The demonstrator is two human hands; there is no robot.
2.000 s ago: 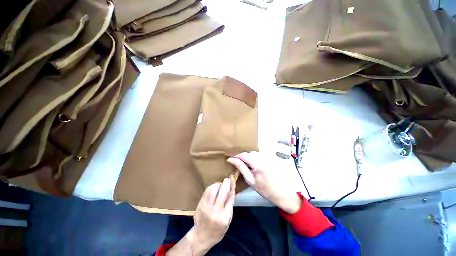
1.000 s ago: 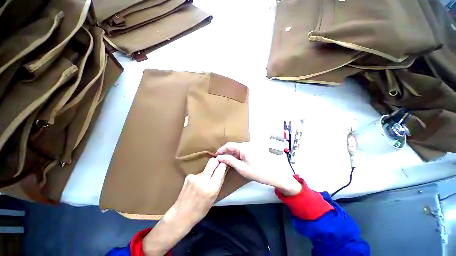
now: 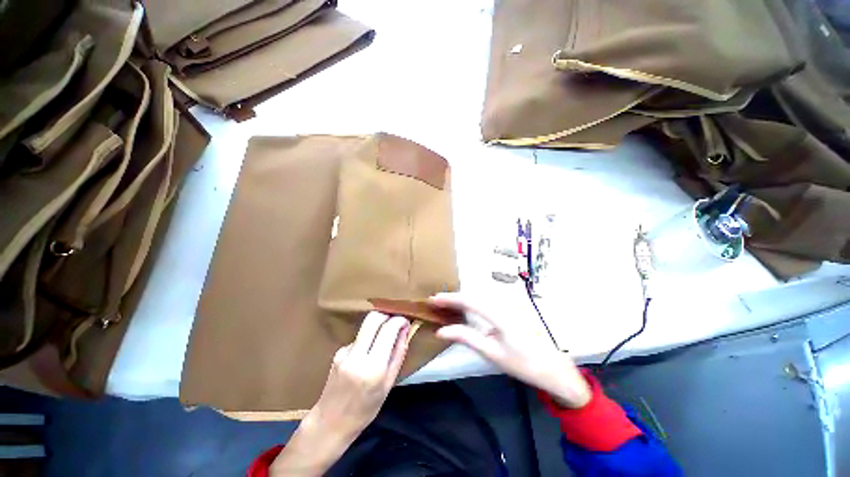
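Note:
A brown fabric bag lies on the white table, its large flat panel spread to the left. A reddish-brown leather patch is at its top right corner, and a small pale tab is on its left side. My left hand pinches the bag's near edge, where a bit of pale binding shows at the fingertips. My right hand is just to the right, thumb and fingers around the near right corner by a darker leather strip. The fingertips are partly hidden.
Thread snips with a dark cord lie right of the bag, beside small oval pieces. A corded pen tool and a tool cup are farther right. Brown bags are heaped at left, back left and right.
The near edge has been turned so a dark leather strip shows. My right hand has moved right along it, its fingers more spread. The whole view has shifted slightly.

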